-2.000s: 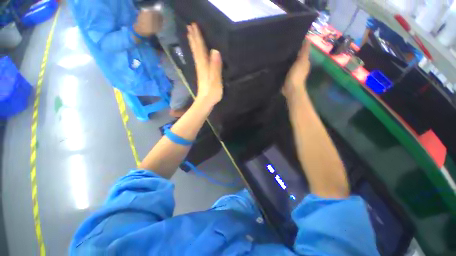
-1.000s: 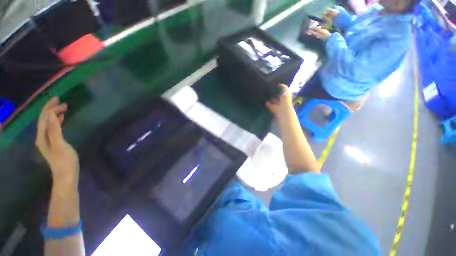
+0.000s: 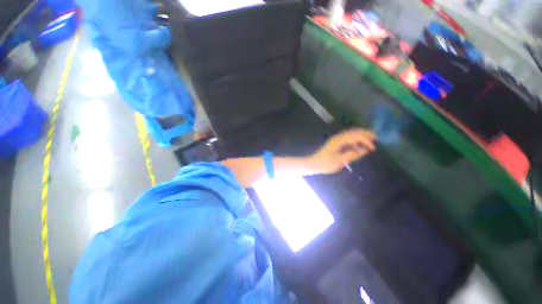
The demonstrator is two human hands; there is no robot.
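Note:
My left hand (image 3: 344,149), with a blue band on its wrist, reaches across dark trays on the bench. It is blurred, with fingers slightly bent and apart, and nothing is seen in it. Below my wrist a tablet screen (image 3: 295,212) glows white in its black tray. A darker screen (image 3: 350,282) with a small bright mark lies nearer me, partly cut off by the lower edge. A tall black tray stack (image 3: 243,65) stands at the far end, with a white surface showing on top. My right hand is out of the picture.
The green bench (image 3: 416,139) runs along the right, beside a red-topped parts shelf (image 3: 362,44) with a blue bin (image 3: 434,86). A person in a blue smock (image 3: 134,59) is at upper left, by a blue stool (image 3: 170,129). Yellow lines (image 3: 47,172) mark the floor.
The view has swung from the bench's other end back to the tray stack. My left hand now reaches over the trays near the white screen. My right hand, earlier at a far tray, has left the picture.

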